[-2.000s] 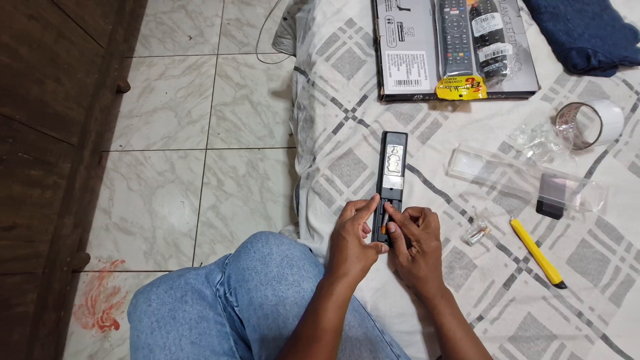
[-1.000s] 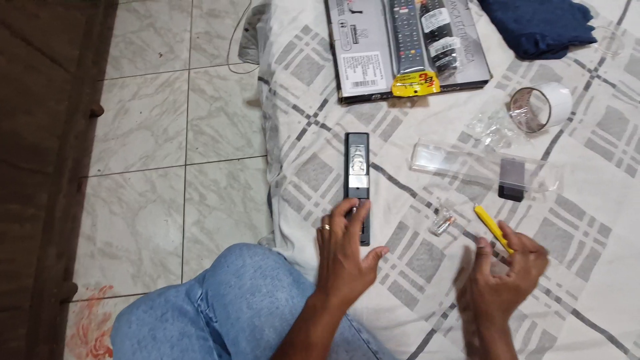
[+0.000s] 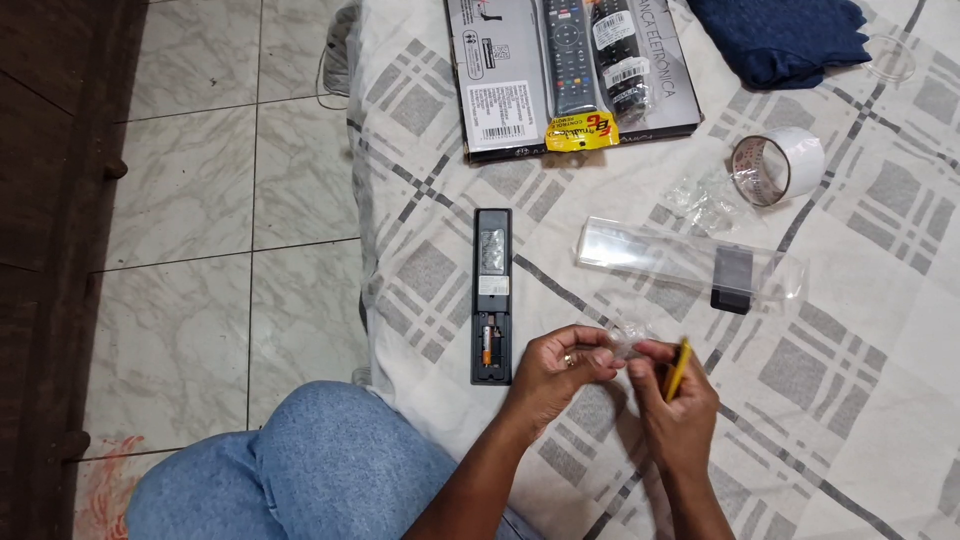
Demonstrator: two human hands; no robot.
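Observation:
A black remote control (image 3: 493,296) lies face down on the bedsheet with its battery compartment open. One orange and silver battery (image 3: 487,346) sits in that compartment. Right of the remote, my left hand (image 3: 559,371) pinches a small crumpled clear plastic wrapper (image 3: 628,339). My right hand (image 3: 675,394) grips the wrapper's other side and also holds a yellow utility knife (image 3: 677,369) against its fingers. What the wrapper contains is hidden. Beyond my hands, a black battery cover (image 3: 731,279) lies at the clear plastic case (image 3: 645,251).
A printed box (image 3: 502,82) at the top carries two packaged remotes (image 3: 571,64). To its right are dark blue cloth (image 3: 780,37), a roll of tape (image 3: 780,166) and crumpled clear plastic (image 3: 709,201). The bed's edge (image 3: 358,225) drops to a tiled floor on the left.
My left hand has left the remote and moved right to the wrapper. My right hand has picked up the yellow knife. The wrapper, earlier on the sheet, is now between my hands.

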